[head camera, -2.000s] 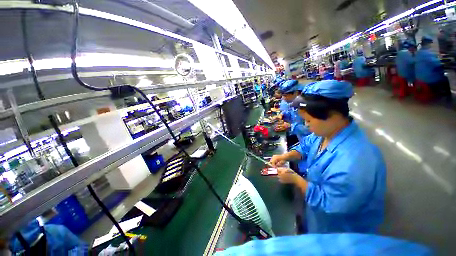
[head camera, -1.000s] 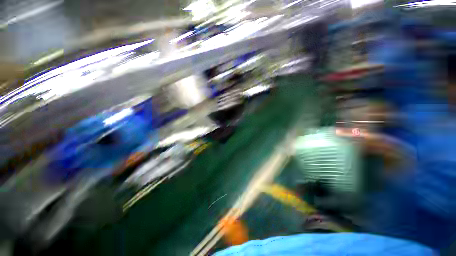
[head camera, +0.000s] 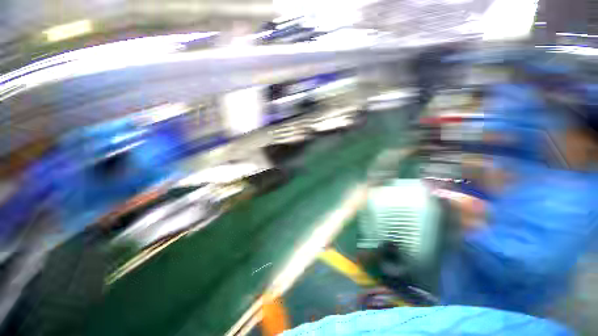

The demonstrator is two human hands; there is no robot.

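The view is strongly blurred. Neither of my hands is in the picture. A light blue surface [head camera: 433, 323], seemingly my cap or clothing, covers the bottom edge. Nearest in front are an orange object [head camera: 274, 315], possibly the screwdriver grip, cut off low in the picture, and a yellow tape strip [head camera: 347, 266] on the green bench [head camera: 197, 275]. The pale mint-green desk fan [head camera: 400, 220] stands right of the strip. A small dark item [head camera: 377, 298] lies by the strip's lower end.
A person in a blue smock [head camera: 538, 216] sits at the right beyond the fan, a blurred hand [head camera: 469, 211] near it. Another blue-clad person [head camera: 111, 157] is across at the left. Shiny clear bags or trays [head camera: 177, 210] lie along the far side. Pale strips [head camera: 315, 239] run down the bench.
The view has swung down and left from two seconds ago, bringing the orange object and yellow strip into sight. Since one second ago, the fan and orange object have shifted left in the picture.
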